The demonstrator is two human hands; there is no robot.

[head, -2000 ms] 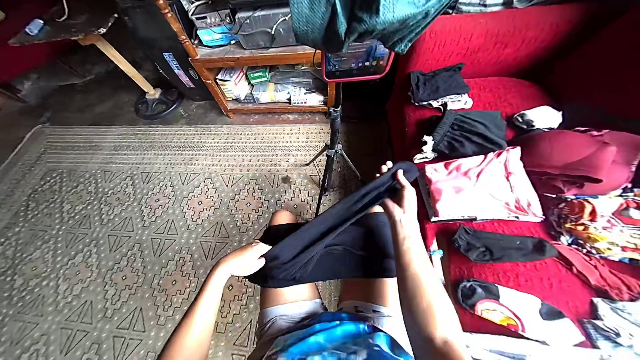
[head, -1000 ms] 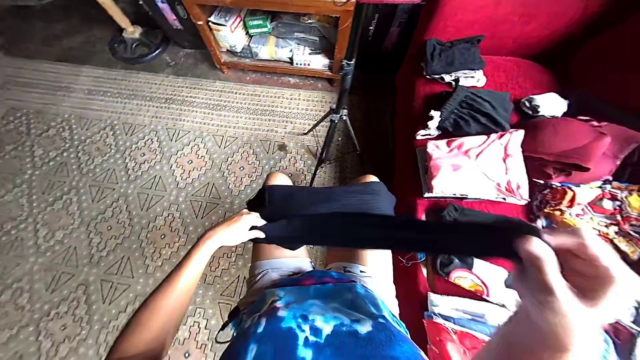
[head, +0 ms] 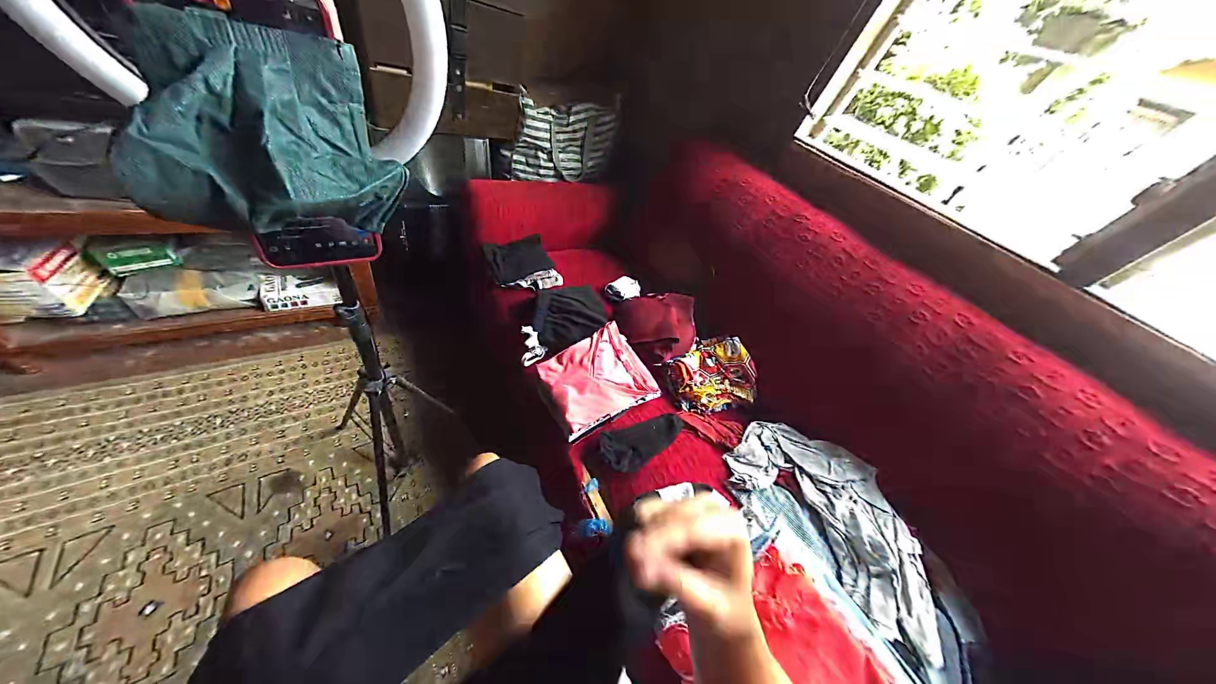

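A black cloth garment (head: 399,579) lies across my knees at the lower middle. My right hand (head: 698,560), blurred, is closed on a second black cloth (head: 589,617) that runs down to the bottom edge, over the front of the red sofa. My left hand is out of the frame. Near my right hand lie a black sock-like cloth (head: 641,442), a crumpled red cloth (head: 807,617) and a grey garment (head: 845,513). Farther back are a folded pink and white garment (head: 598,380), a black garment (head: 568,318), a maroon one (head: 657,325) and a patterned one (head: 712,373).
A black tripod (head: 375,389) stands on the patterned rug (head: 152,570) left of the red sofa (head: 807,313), holding a phone (head: 318,245) under a hanging dark green cloth (head: 256,123). A wooden shelf (head: 171,328) with boxes is at the left; a window (head: 1026,114) is at the upper right.
The view has swung right and up. A second ago both hands held the black cloth stretched sideways above my lap; now my left hand is out of view and my right hand is over the sofa.
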